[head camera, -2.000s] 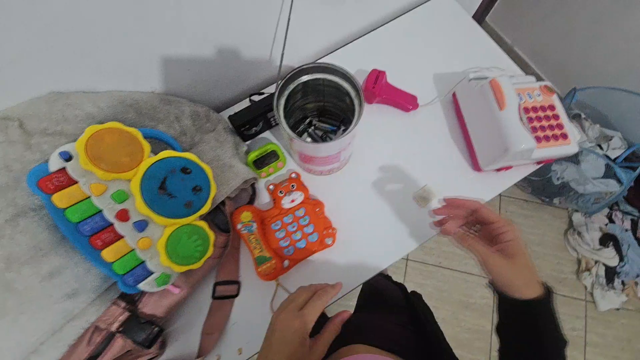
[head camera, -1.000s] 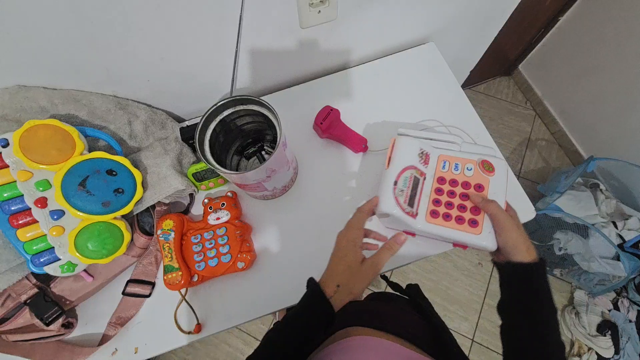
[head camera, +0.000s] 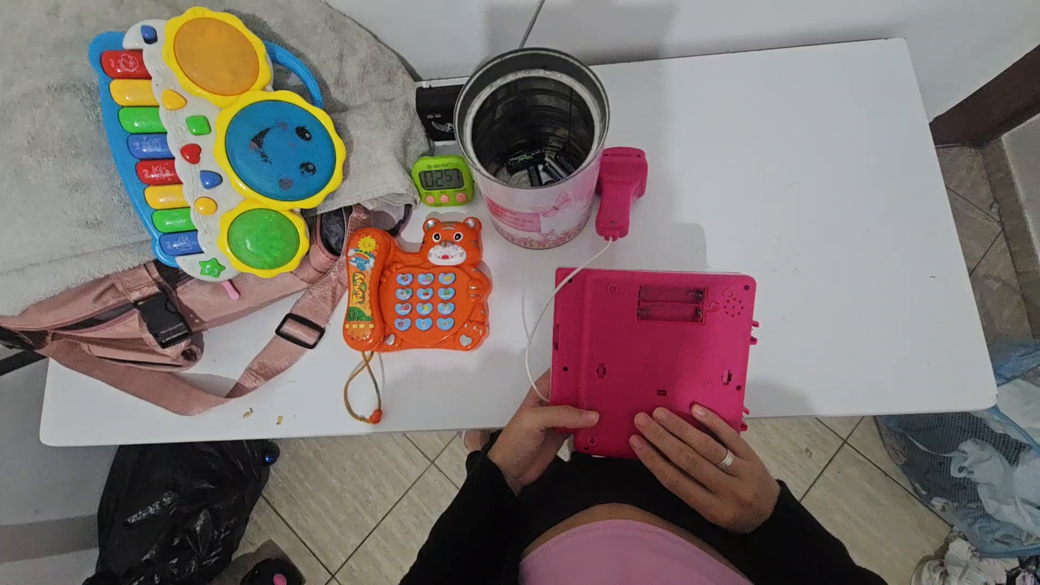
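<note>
The toy cash register (head camera: 650, 357) lies upside down at the table's front edge, its pink underside up and its battery compartment (head camera: 671, 304) uncovered, with springs showing and no batteries in it. My left hand (head camera: 540, 435) grips its lower left corner, thumb on top. My right hand (head camera: 707, 463) rests with spread fingers on the lower part of the underside; whether it grips the edge is hidden. A white cord (head camera: 530, 325) runs from the register to a pink toy scanner (head camera: 621, 191), beside a metal can (head camera: 532, 146) that holds several batteries (head camera: 536, 166).
Left of the can are a green timer (head camera: 443, 180) and a black box (head camera: 439, 110). An orange toy phone (head camera: 422, 296) lies nearer. Further left, a toy piano (head camera: 219, 146) rests on grey cloth (head camera: 366, 81) beside a pink strapped bag (head camera: 244, 349). A blue mesh basket (head camera: 934, 463) stands right on the floor.
The register, upright with its keypad showing one second ago, is now turned over at the table's front edge. Two seconds ago my right hand held a small pale piece away from it.
</note>
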